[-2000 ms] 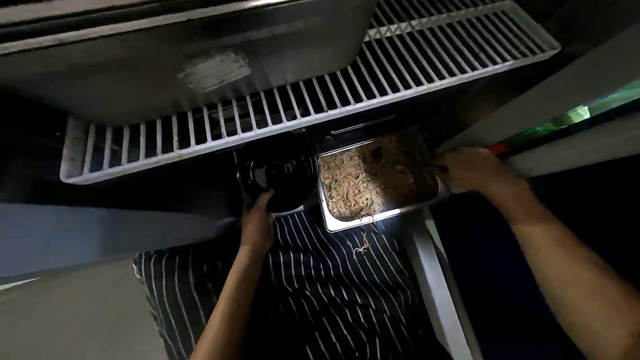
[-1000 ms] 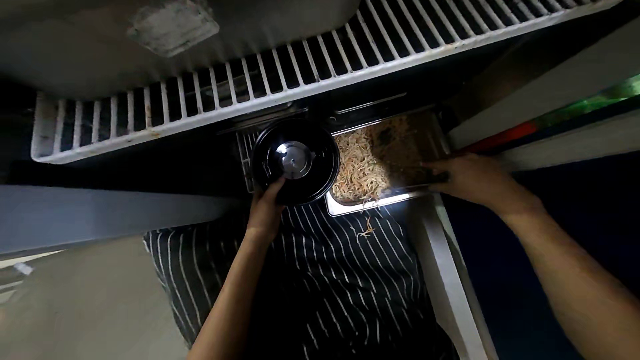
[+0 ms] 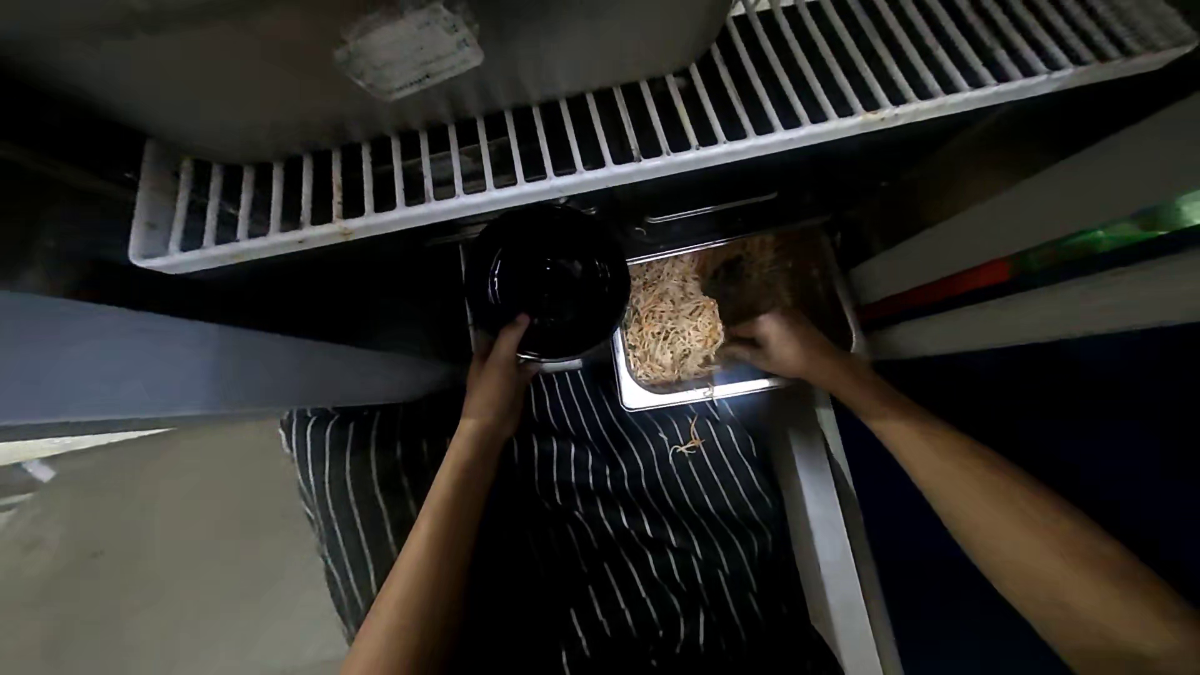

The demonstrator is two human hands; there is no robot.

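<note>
My left hand (image 3: 499,375) grips the near rim of a round black bowl (image 3: 553,281), thumb over the edge. Beside it on the right is a rectangular metal pan (image 3: 647,397) with shredded food (image 3: 670,323), pale and orange strands, heaped in its left part. My right hand (image 3: 773,345) is inside the pan at the right edge of the heap, fingers curled; whether strands are in its grasp cannot be told. A few loose strands (image 3: 690,439) lie on the striped apron (image 3: 637,506) below the pan.
A white wire rack (image 3: 506,192) crosses above both hands, bearing a large metal container (image 3: 234,66) with a worn label. A grey panel (image 3: 206,356) stands at left. Pale edges (image 3: 1041,319) with a red and green strip between them run along the right, and a pale rail (image 3: 825,525) runs below the pan.
My right hand has moved left within the pan, toward the heap of strands. The left hand still holds the bowl, whose inside now looks darker than one second ago.
</note>
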